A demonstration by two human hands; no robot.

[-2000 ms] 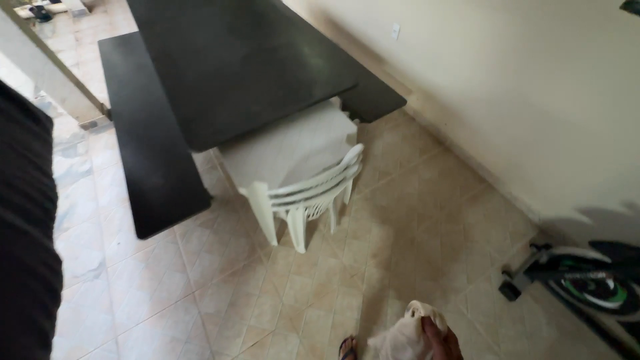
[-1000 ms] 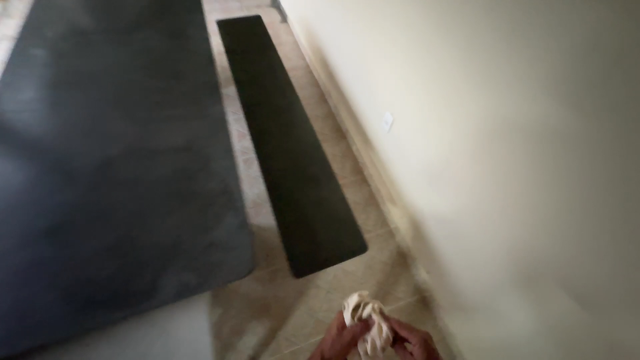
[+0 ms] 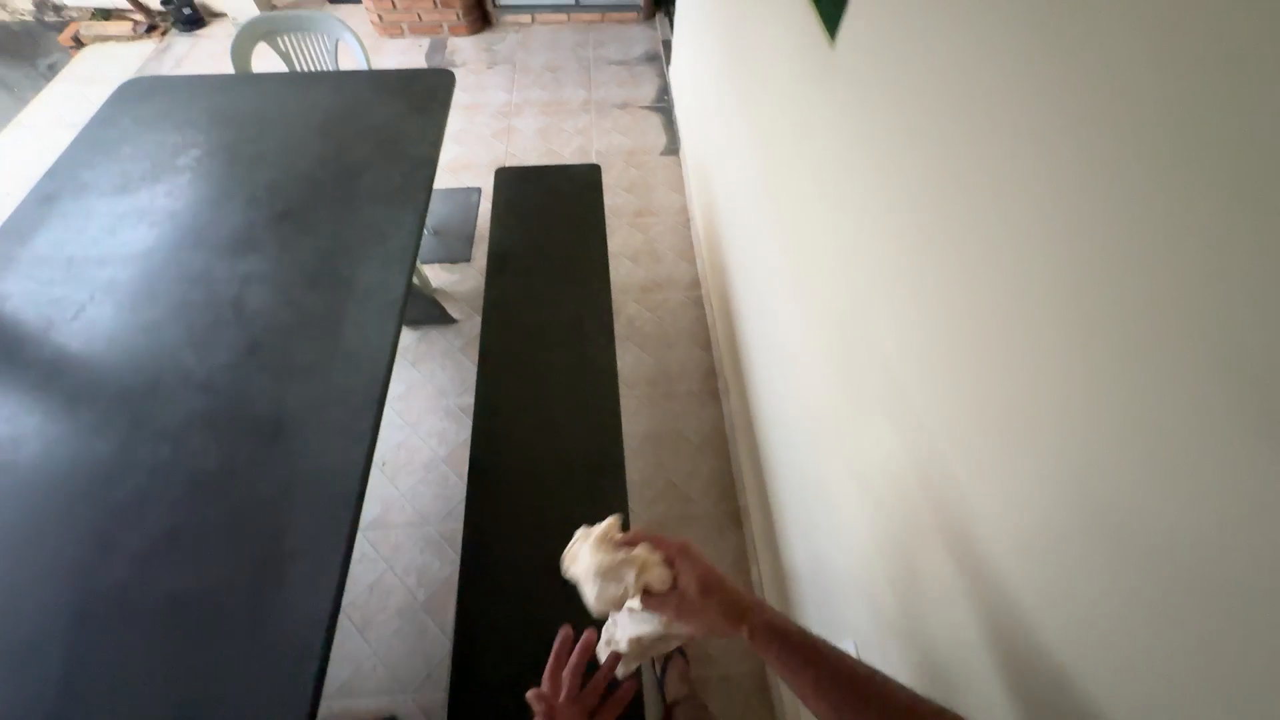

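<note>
A crumpled off-white cloth (image 3: pixel 610 570) is bunched in my right hand (image 3: pixel 695 590), above the near end of a long black bench (image 3: pixel 545 400). Part of the cloth hangs below the fingers. My left hand (image 3: pixel 580 680) is just below and to the left, fingers spread, close to the hanging part; whether a fingertip touches it cannot be told. To the left of the bench stands a large dark table (image 3: pixel 220 300) with a smooth, slightly shiny top.
A pale wall (image 3: pixel 980 300) runs along the right side. A light plastic chair (image 3: pixel 300 45) stands at the table's far end, near a brick pillar (image 3: pixel 425 15). Tiled floor (image 3: pixel 410 480) shows between table and bench. My foot (image 3: pixel 680 675) is below the cloth.
The view has swung and moved to the bench beside the wall. A second ago both hands were together on the cloth; now the left hand is spread and the right holds the cloth.
</note>
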